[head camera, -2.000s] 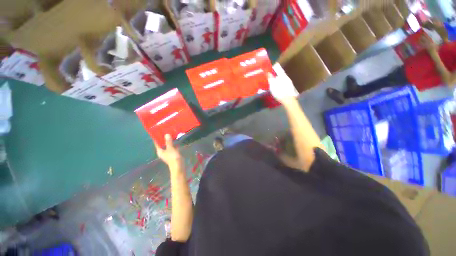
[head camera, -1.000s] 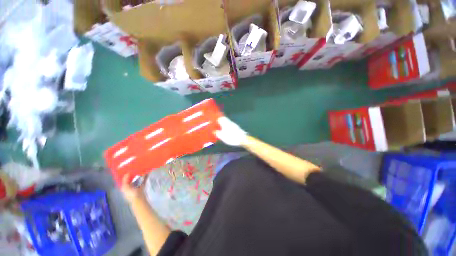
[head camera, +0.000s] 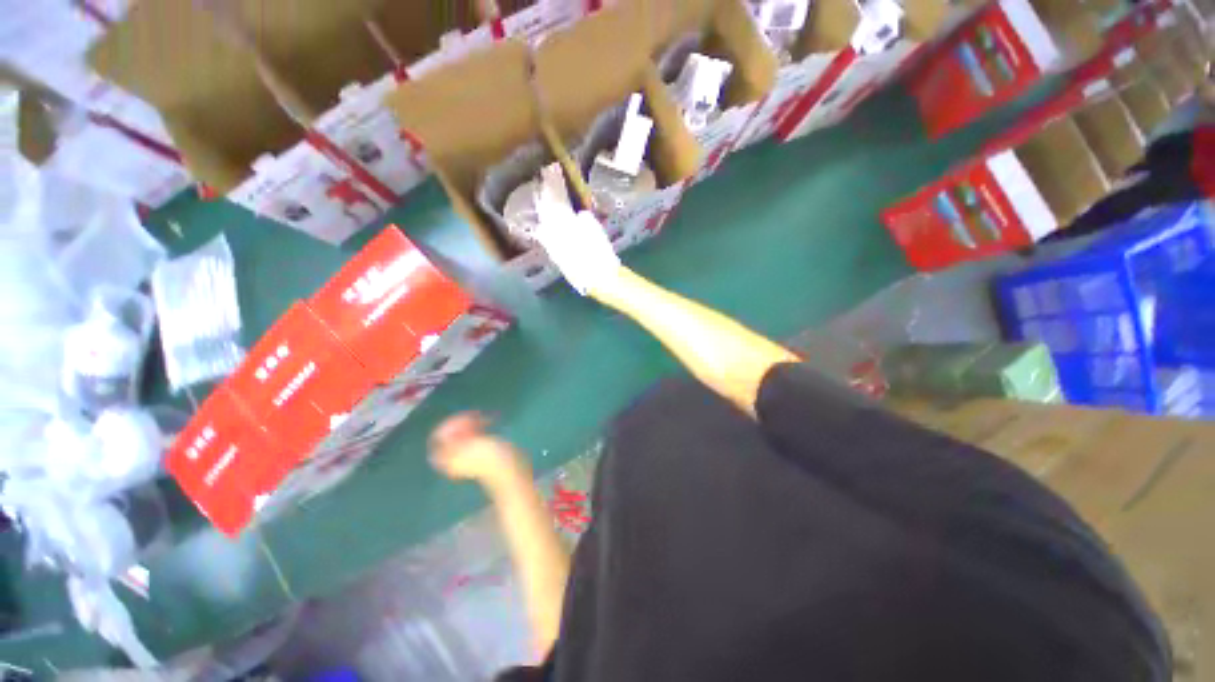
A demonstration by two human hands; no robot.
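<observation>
Three closed red retail boxes (head camera: 309, 370) stand side by side in a row on the green bench (head camera: 560, 349), left of centre. My right hand (head camera: 577, 248), in a white glove, reaches to the near edge of an open retail box (head camera: 512, 200) that holds a bagged round unit. Its fingertips are over the box mouth, and I cannot tell if they grip anything. My bare left hand (head camera: 462, 448) is blurred, over the bench's near side, apart from the red boxes, with nothing visible in it.
More open boxes with bagged units and white accessory pieces (head camera: 704, 88) line the far side. Translucent plastic bags (head camera: 100, 360) lie at the left. Open red boxes (head camera: 962, 213), a blue crate (head camera: 1106, 313) and a green bundle (head camera: 979, 369) are at the right.
The three red boxes, held between both hands a second ago, now stand released at the left of the bench. My right hand has moved up to an open box; my left hand has come away.
</observation>
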